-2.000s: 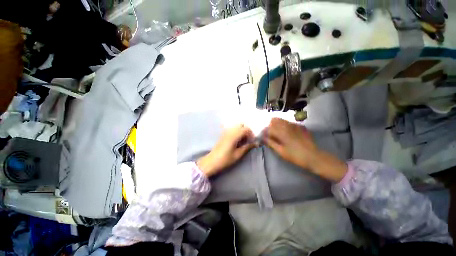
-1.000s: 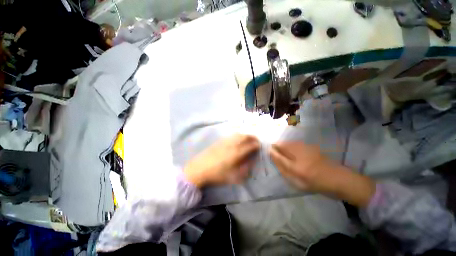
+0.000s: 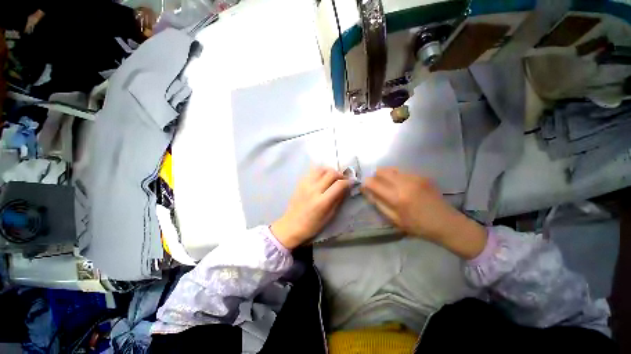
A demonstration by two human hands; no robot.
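Note:
A flat light-grey garment panel [image 3: 280,159] lies on the white table under the machine needle area, which is washed out by bright light. My left hand [image 3: 315,204] and my right hand [image 3: 408,204] are at the panel's near part, fingertips close together. Between them they pinch a small pale strip [image 3: 351,171] that stands up in a little fold or loop. The white and teal sewing machine head [image 3: 443,52] is just beyond my hands, with a brass-coloured knob [image 3: 400,114] low on it. The needle tip cannot be made out.
A long layered stack of grey panels [image 3: 128,159] lies at the left. Folded grey pieces [image 3: 588,135] lie at the right. Light cloth [image 3: 387,276] covers the lap. A person's hand [image 3: 33,21] shows at the top left.
The long strip that hung towards the lap no longer shows. The panel has been shifted and lies with more of it left of the needle. My hands have come together at the small strip.

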